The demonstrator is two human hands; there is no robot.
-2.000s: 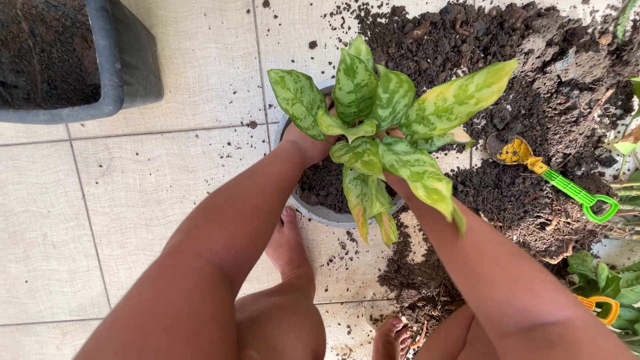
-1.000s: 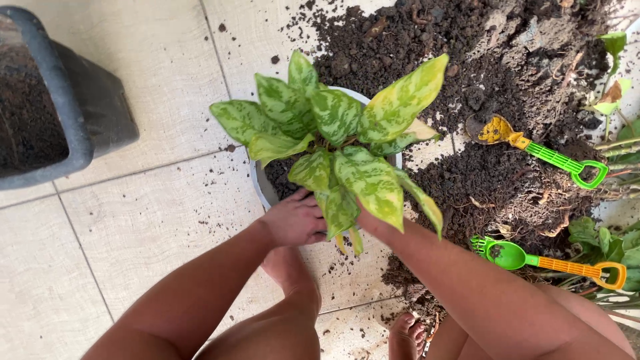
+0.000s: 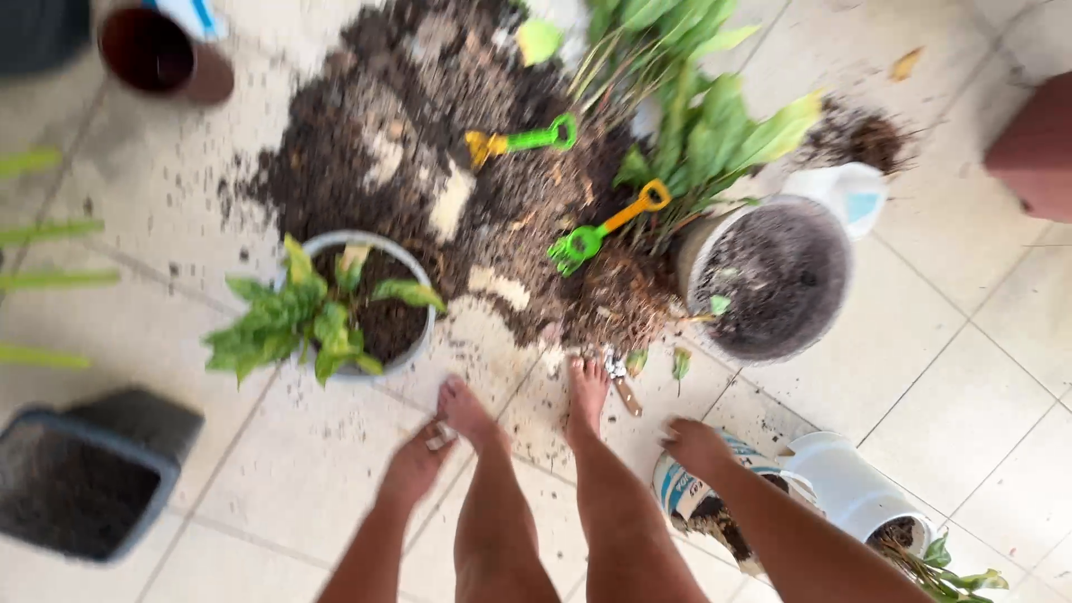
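Note:
My left hand [image 3: 419, 461] is low beside my left foot, with a small pale thing at its fingers, too blurred to name. Over the rim of a white bucket with blue print [image 3: 712, 494], which lies tilted with soil in it, is my right hand [image 3: 699, 448]; whether it grips the rim I cannot tell. A variegated leafy plant [image 3: 310, 322] leans to the left in a round pot [image 3: 431, 314] of soil. On the soil heap [image 3: 335, 159] lie a green-handled toy shovel [image 3: 523, 140] and a green toy rake with an orange handle [image 3: 615, 226].
A large round pot with soil [image 3: 770, 280] stands right of the heap, near uprooted leafy plants [image 3: 695, 134]. At lower left is a dark square planter [image 3: 84, 486], at upper left a brown pot [image 3: 167, 63]. A white container [image 3: 854, 477] lies at lower right. My bare feet are on the tiles.
Both hands have left the potted plant; the right is now at the white bucket, the left near my foot. The plant leans to the left. The view has swung to the right.

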